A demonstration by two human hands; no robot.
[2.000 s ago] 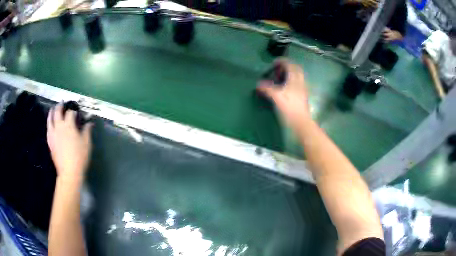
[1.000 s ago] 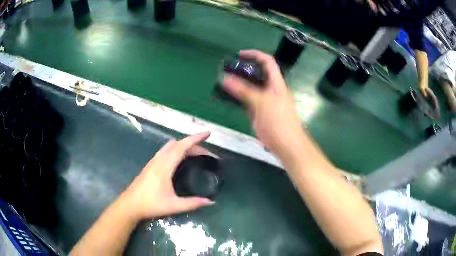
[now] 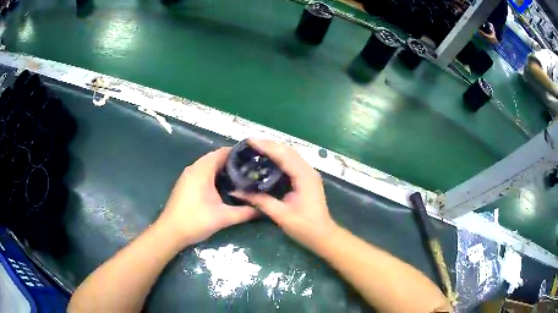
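Note:
My left hand [image 3: 199, 192] grips a plain black outer shell [image 3: 226, 187] over the dark green bench, near its white rail. My right hand [image 3: 300, 192] grips a black inner unit [image 3: 252, 169] with a detailed round face and small silver and yellowish parts. The unit is tilted, its face towards me, and is at the shell's mouth. My fingers hide much of both parts, so I cannot tell how far the unit sits inside the shell.
Black shells [image 3: 37, 165] cluster at left above a blue crate [image 3: 27, 275]. Black units [image 3: 380, 49] stand on the green belt [image 3: 245, 73] beyond the white rail [image 3: 183, 116]. A hammer [image 3: 433, 244] and clear plastic bag [image 3: 480, 260] lie at right. A person's arm [image 3: 541, 76] shows far right.
My right hand has brought the inner unit from over the belt down to the shell in my left hand. Both hands are now together. The hammer now shows.

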